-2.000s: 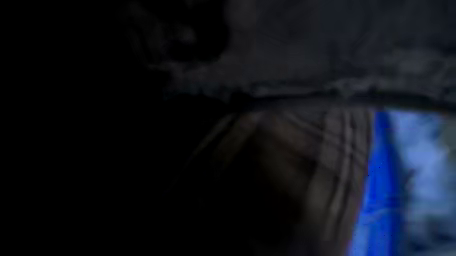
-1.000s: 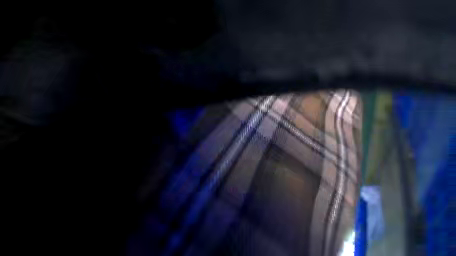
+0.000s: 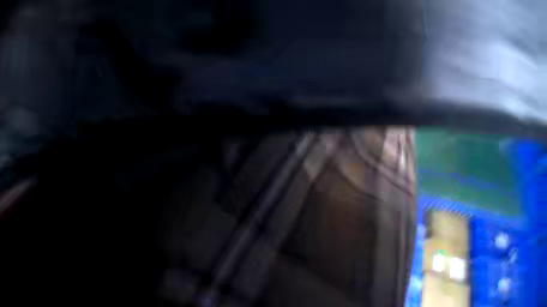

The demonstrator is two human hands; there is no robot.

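Observation:
No hand of mine shows in the head view. A blurred plaid shirt (image 3: 336,222) in brown and black checks with pale lines fills the middle. To its right, at the lower right edge, is a bright blue thing (image 3: 501,258), perhaps a plastic bin. A tan block or strip (image 3: 447,240) with small white glints lies against or in the blue; what it is I cannot tell.
A dark, blurred cover or cap brim (image 3: 288,78) crosses the top, pale at the upper right. Green floor (image 3: 468,168) shows between the brim and the blue thing. More blue (image 3: 537,180) stands at the right edge. The left side is nearly black.
The view at the right has shifted: green floor, blue shapes and the tan block now show there. The brim is lighter at the upper right. The shirt is dimmer than one second ago.

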